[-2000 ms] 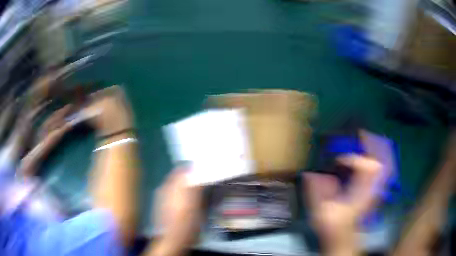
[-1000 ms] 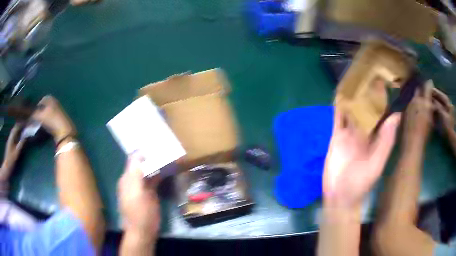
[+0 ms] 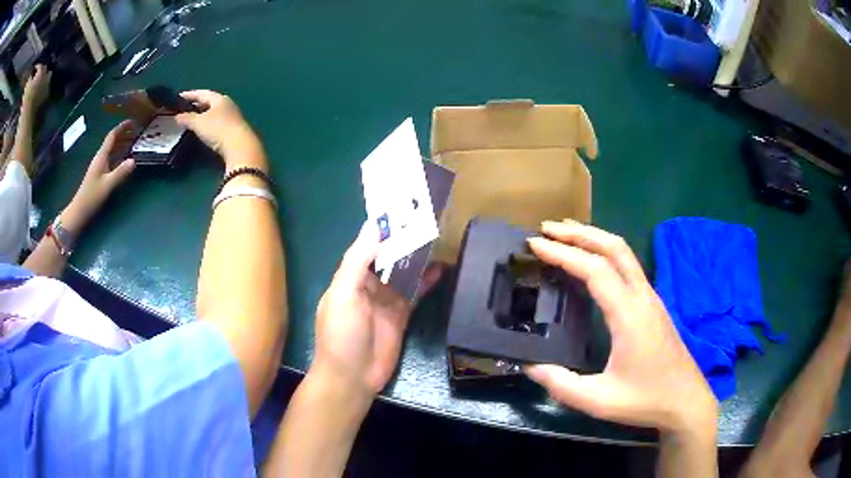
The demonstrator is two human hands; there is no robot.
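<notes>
My left hand [image 3: 359, 322] holds a folded white leaflet [image 3: 399, 201] with small pictures, with a dark grey sheet or card [image 3: 434, 191] behind it. My right hand [image 3: 625, 336] grips the black insert tray [image 3: 481, 299] by its right side, fingers on the far edge and thumb at the near edge. The tray's square cut-out faces up and shows no device in it. The tray lies tilted over the open gift box, whose brown kraft lid [image 3: 513, 173] stands open on the far side. The tray hides most of the box's inside.
A bright blue cloth [image 3: 714, 289] lies right of my right hand. A black item [image 3: 776, 171] lies farther right. A blue parts bin [image 3: 679, 45] and a large carton [image 3: 812, 70] stand far right. A person in light blue handles an open box [image 3: 163, 140] at left. Another person's forearm shows at right.
My right hand has come back from the far right, where it was at another brown box, and now holds the black tray over the open box. My left hand still holds the leaflet, now more upright.
</notes>
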